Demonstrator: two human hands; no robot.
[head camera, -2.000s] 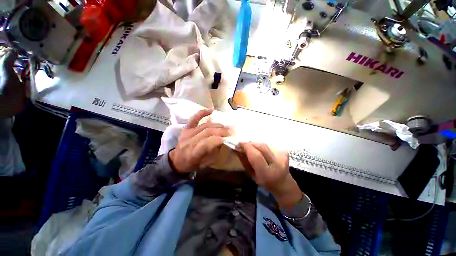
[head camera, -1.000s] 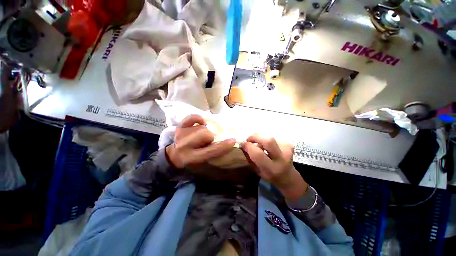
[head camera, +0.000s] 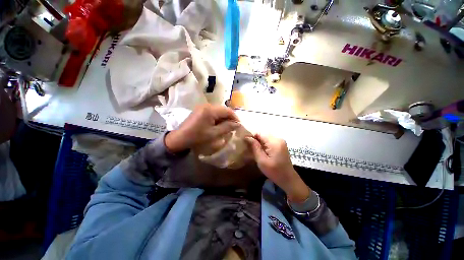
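The beige garment piece (head camera: 165, 71) lies in a loose heap left of the needle, with a small black tag (head camera: 211, 84) on it. A white piece (head camera: 173, 116) shows at the heap's lower end, by my left hand. My left hand (head camera: 206, 129) grips the near part of the cloth at the table's front edge, and a bunched pale fold (head camera: 224, 152) hangs below its fingers. My right hand (head camera: 269, 155) pinches the cloth just to the right; the exact edge between the fingertips is hard to make out. The presser foot and needle (head camera: 272, 68) are away from both hands.
The sewing machine (head camera: 386, 81) stands at right, with yellow-green snips (head camera: 338, 95) under its arm and a white scrap (head camera: 392, 118) beside it. The blue lamp (head camera: 232, 35) hangs left of the needle. A red bag (head camera: 89, 23) is upper left. A blue crate (head camera: 71, 177) stands below the table.
My left hand has moved up and right and turned over the cloth. The cloth between my hands is now bunched, with a pale fold hanging lower. The camera view has shifted slightly.
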